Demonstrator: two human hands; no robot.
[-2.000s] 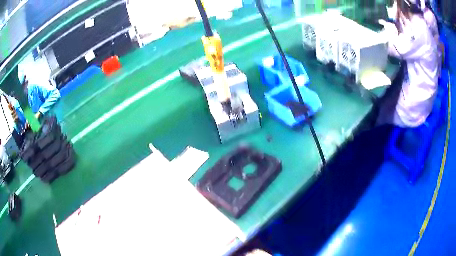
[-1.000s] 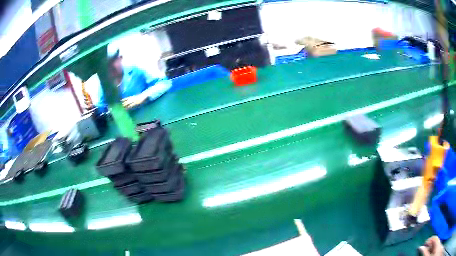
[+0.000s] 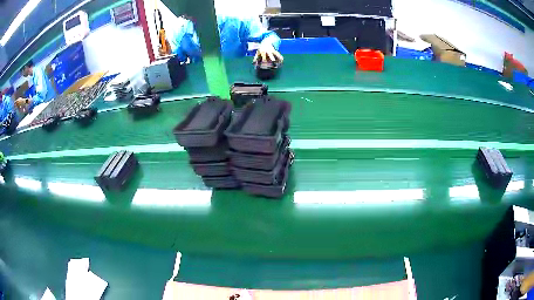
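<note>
Neither of my hands is in the picture. Nearest in front of me, the pale pink-orange work mat (image 3: 328,290) shows at the bottom edge, cut off, with a narrow strip standing at each far corner. A few tiny dark pieces (image 3: 235,297) lie on it. Loose white paper sheets (image 3: 82,281) lie to the left of the mat. Two piles of black trays or housings (image 3: 257,140) stand side by side on the green belt beyond the mat. A black ribbed block (image 3: 117,170) lies left of the piles and another (image 3: 495,167) lies far right.
The grey screw feeder (image 3: 523,266) is cut off at the right edge. Across the belt, a person in blue (image 3: 234,35) has a hand on a black part (image 3: 267,69). A red bin (image 3: 369,60) stands on the far bench. A green post (image 3: 211,53) rises behind the piles.
The view has swung left, then further down. The black piles now sit near the centre, and the electric screwdriver has left the view. The hand seen at the lower right a second ago is gone.
</note>
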